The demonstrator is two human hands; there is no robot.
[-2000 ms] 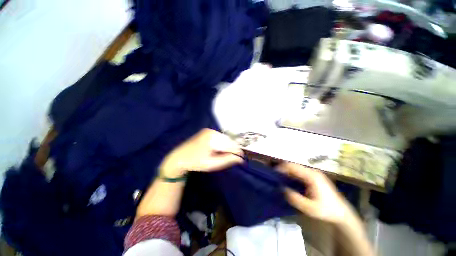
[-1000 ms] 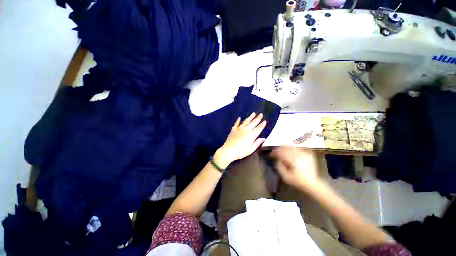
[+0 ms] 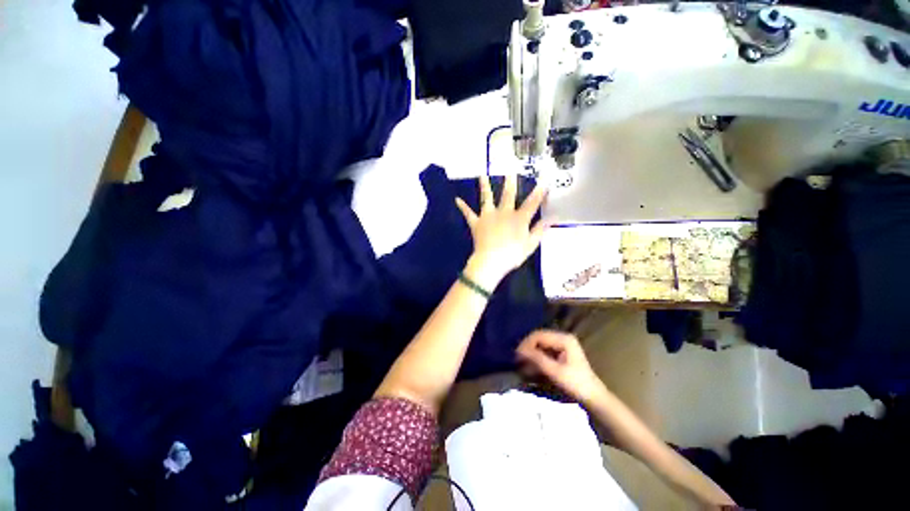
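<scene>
The navy garment piece (image 3: pixel 429 240) runs from the left heap over the table's front edge to the needle area. A darker strip shows at its far edge, just in front of the presser foot (image 3: pixel 531 160). My left hand (image 3: pixel 504 230) lies flat on the cloth, fingers spread, fingertips close to the presser foot. My right hand (image 3: pixel 554 359) is lower, over my lap beside the cloth's hanging edge, fingers curled and slightly blurred; whether it pinches the cloth is unclear. The white sewing machine (image 3: pixel 698 75) stands at the upper right.
A large navy heap (image 3: pixel 190 289) fills the left side. A black panel stack (image 3: pixel 459 50) lies behind at the top. Metal snips (image 3: pixel 706 160) lie on the bed under the arm. A dark pile (image 3: pixel 838 279) hangs at the right. A yellowed patch (image 3: pixel 679 267) covers the front table edge.
The cloth has moved from above my lap onto the table and up to the needle area. My left hand has opened flat and slid forward; my right hand has moved lower, towards my lap.
</scene>
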